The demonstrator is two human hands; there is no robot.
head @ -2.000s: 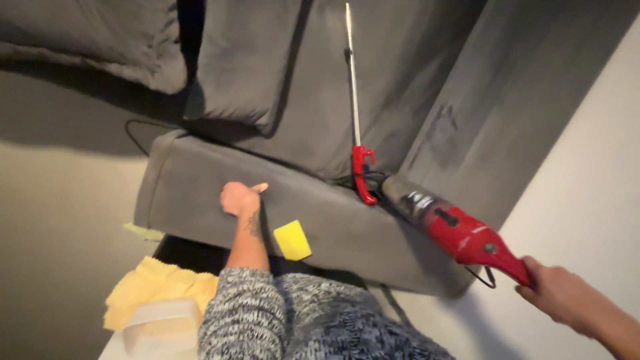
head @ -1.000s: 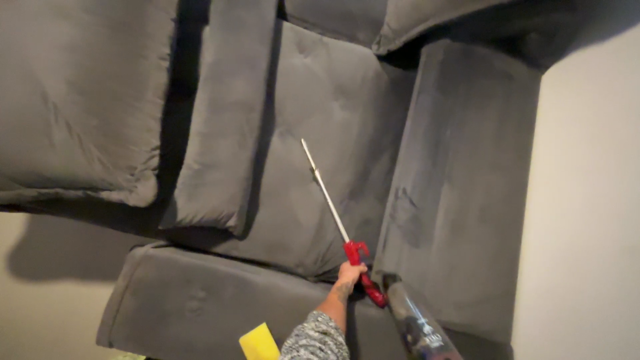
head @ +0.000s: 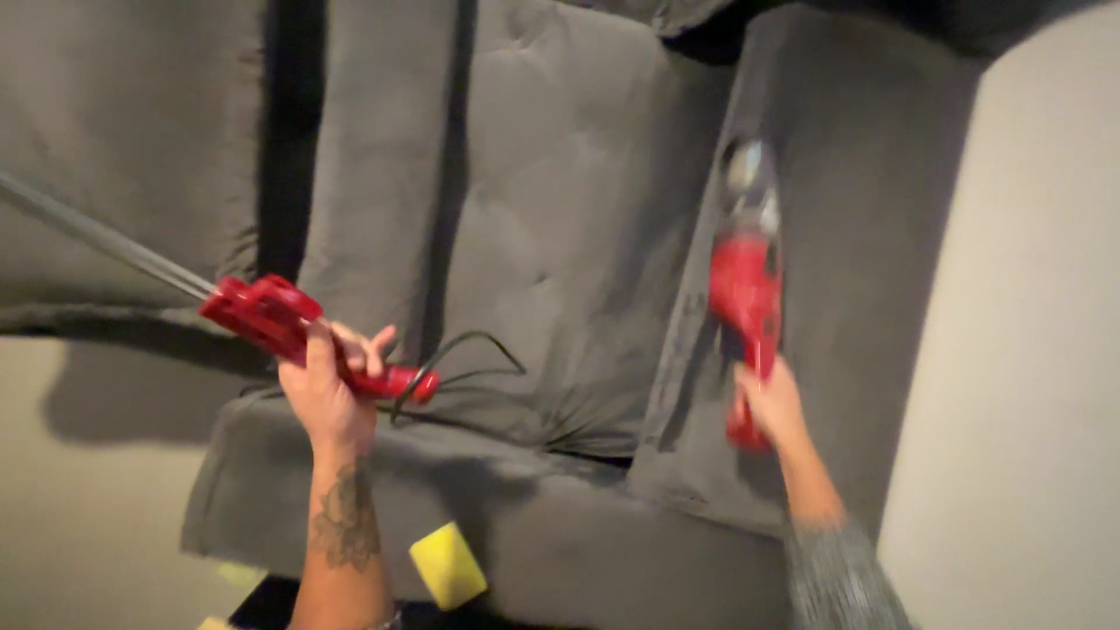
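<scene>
My left hand [head: 337,385] grips the red handle [head: 280,324] of a long metal tube, which points up to the left over the grey sofa. A black cord [head: 477,337] loops at the lower end of that handle. Over on the right, my right hand [head: 774,402] is closed on the handle of a red handheld vacuum cleaner [head: 748,284]. Its clear front part [head: 750,179] points away from me, over the sofa's right-hand section; blur hides whether it touches the fabric.
Grey sofa cushions [head: 569,219] fill the middle. A yellow sponge [head: 448,567] lies on the sofa's near grey section [head: 612,542]. A pale wall [head: 1015,306] rises at the right. Part of a yellow cloth [head: 214,623] shows at the bottom left.
The red handle with its tube, on the sofa two seconds ago, is now lifted and turned left in my left hand. The vacuum cleaner now points away from me over the right-hand section.
</scene>
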